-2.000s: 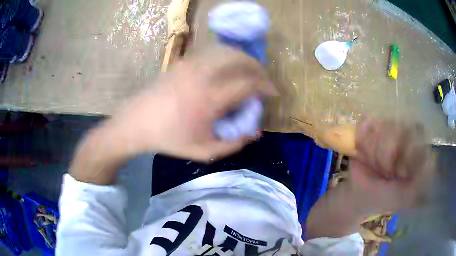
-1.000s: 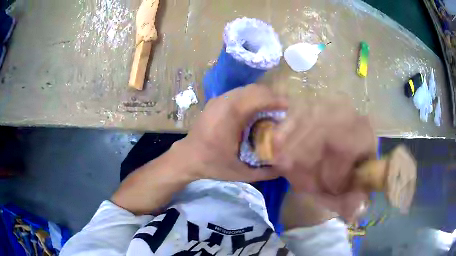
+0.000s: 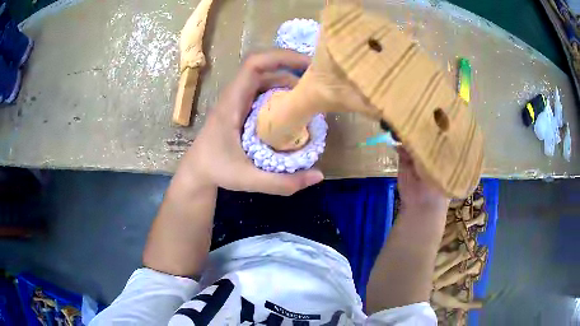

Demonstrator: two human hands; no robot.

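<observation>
My left hand (image 3: pixel 222 137) is wrapped around a boot below its white-lilac fluffy cuff (image 3: pixel 284 160); the boot's body is hidden. The narrow part of a tan wooden piece (image 3: pixel 318 86) stands in the cuff's opening. Its wide striped flat end, with two dark holes, tilts up to the right toward the camera. My right hand (image 3: pixel 420 181) is partly hidden behind this flat end. The glue bottle's teal nozzle (image 3: pixel 379 139) points left from it; the bottle's body is mostly hidden.
A second fluffy cuff (image 3: pixel 297 35) is behind my left hand. A knobbly wooden piece (image 3: pixel 188 70) lies left. A green-yellow stick (image 3: pixel 464 79), black-yellow item (image 3: pixel 534 109) and white-clear cluster (image 3: pixel 551 127) lie right. A crate of wooden pieces (image 3: pixel 491 223) is beside my lap.
The wooden piece has swung up, its flat end now facing the camera. My right hand has left its shank and is now behind the flat end with the glue bottle.
</observation>
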